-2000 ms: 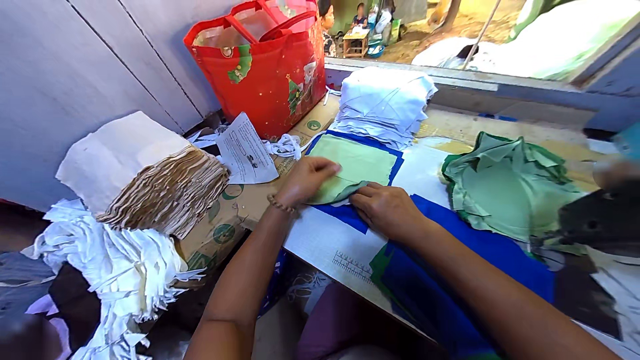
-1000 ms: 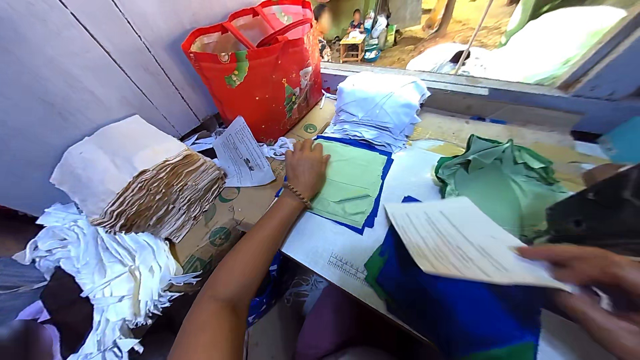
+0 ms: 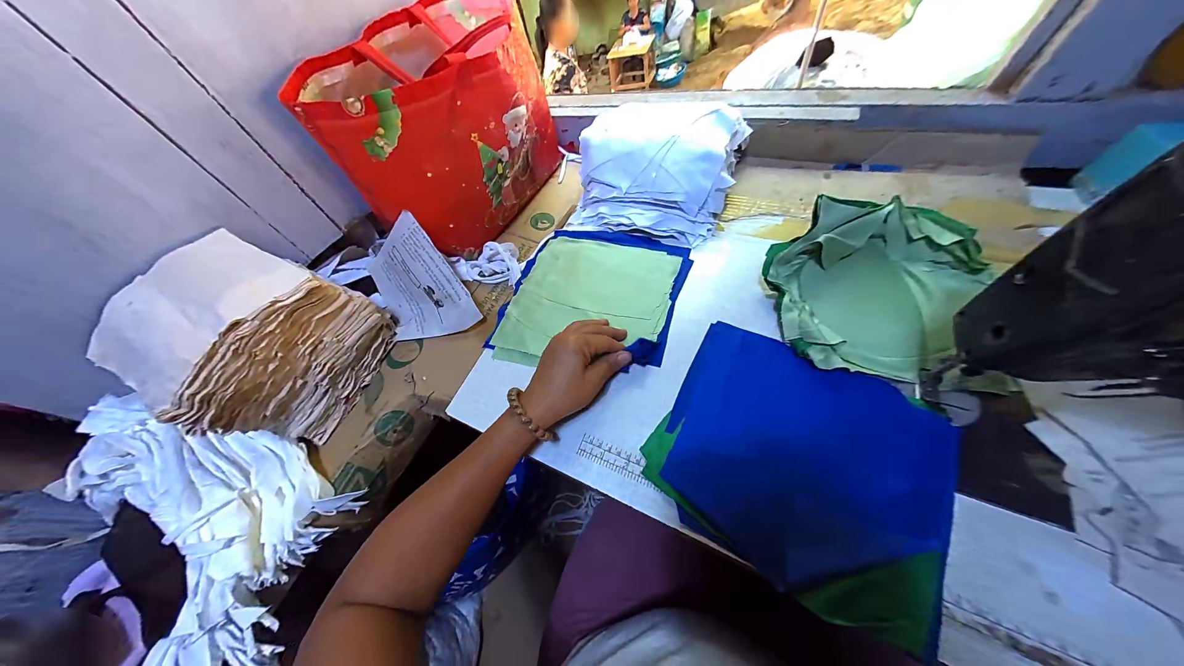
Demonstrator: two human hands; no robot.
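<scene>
My left hand [image 3: 575, 372], with a beaded bracelet at its wrist, pinches a folded corner of a blue cloth piece [image 3: 655, 351]. That blue piece lies beneath a square of light green cloth [image 3: 599, 282] on the white table top. My right hand is out of the frame. To the right, blue cloth [image 3: 805, 453] with dark green pieces under it spreads over the table's near edge. Behind it sits a heap of green cloth [image 3: 874, 287], close to a dark sewing machine head [image 3: 1078, 277]. A stack of white cloth [image 3: 657, 166] stands behind the green square.
A red bag [image 3: 435, 139] stands at the back left. Before it are a printed paper sheet [image 3: 424, 277], a stack of brown-edged sheets [image 3: 287, 356] and white cloth strips [image 3: 213, 509]. A window ledge [image 3: 795, 102] runs along the back; people are visible outside.
My right hand, which held a printed paper sheet at the right, has left the view along with that sheet. My left hand has moved from the green cloth's left side to its near right corner.
</scene>
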